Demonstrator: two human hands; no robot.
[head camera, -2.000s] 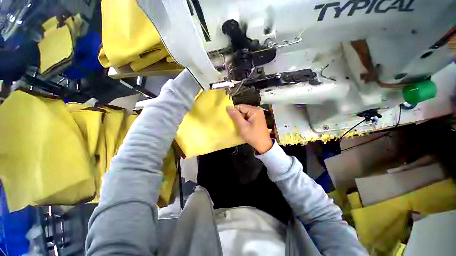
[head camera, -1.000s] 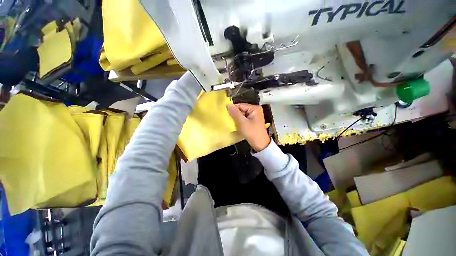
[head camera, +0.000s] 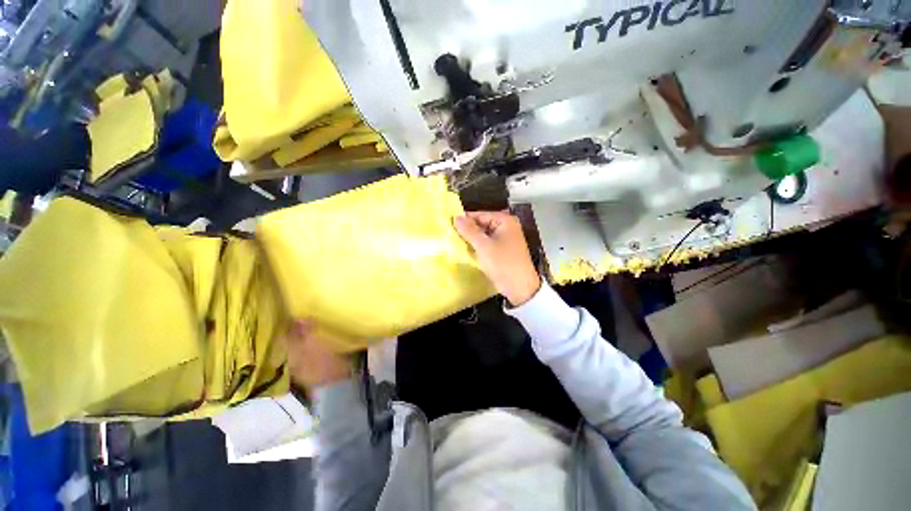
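Note:
A yellow workpiece (head camera: 365, 255) spans from the needle area of the white sewing machine (head camera: 589, 75) toward the left. My right hand (head camera: 499, 255) pinches its right edge just below the presser foot area (head camera: 474, 150). My left hand (head camera: 318, 357) is blurred at the workpiece's lower left corner, beside the hanging yellow pieces; whether its fingers grip the corner is hard to see. The presser foot and needle are too dark to make out clearly.
Folded yellow pieces (head camera: 110, 309) hang at the left. A yellow stack (head camera: 285, 80) lies on a stand behind the machine. A green knob (head camera: 787, 157) is at the machine's right. Grey-beige sheets (head camera: 789, 349) and yellow material lie lower right. White paper (head camera: 265, 429) is lower left.
My left hand and arm have come out from behind the machine head to the lower left. The workpiece now spreads further left. My right hand keeps its pinch. The view has shifted slightly.

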